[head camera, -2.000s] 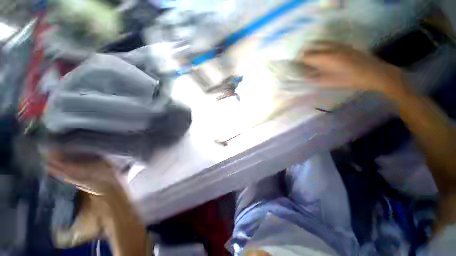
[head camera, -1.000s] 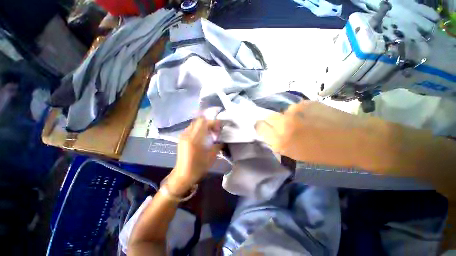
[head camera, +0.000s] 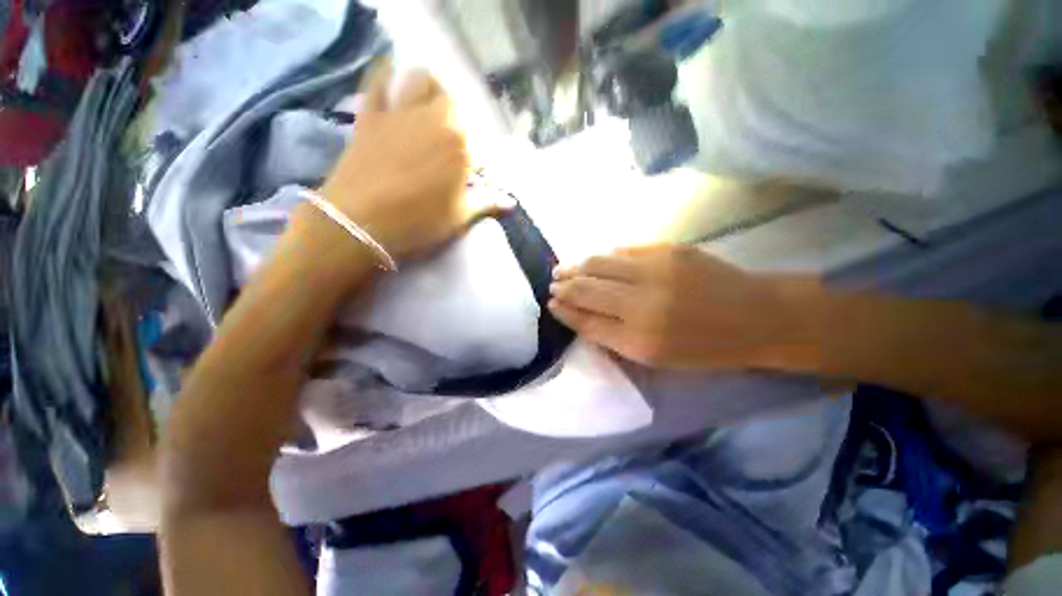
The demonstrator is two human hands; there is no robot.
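Observation:
A light grey garment piece (head camera: 448, 305) with a dark band (head camera: 530, 262) lies bunched on the machine bed, left of and below the needle area. My left hand (head camera: 408, 163), with a thin bracelet at the wrist, lies on the cloth near the presser foot; its fingertips are lost in glare and blur. My right hand (head camera: 635, 305) has its fingertips on the dark band's right edge. The presser foot and needle area (head camera: 582, 116) is blurred above the hands. A pale cloth corner hangs over the table's front edge.
A white translucent cloth pile (head camera: 839, 93) is at upper right. Long grey strips (head camera: 70, 256) hang at far left. A red bundle (head camera: 29, 111) is at upper left. The grey table edge (head camera: 349, 472) runs below the hands. Blue-grey cloth (head camera: 687, 512) lies in the lap.
The view has moved closer to the machine. The cloth, held between both hands earlier, now lies by the presser foot. My left hand has moved up onto it; my right hand is at the dark band.

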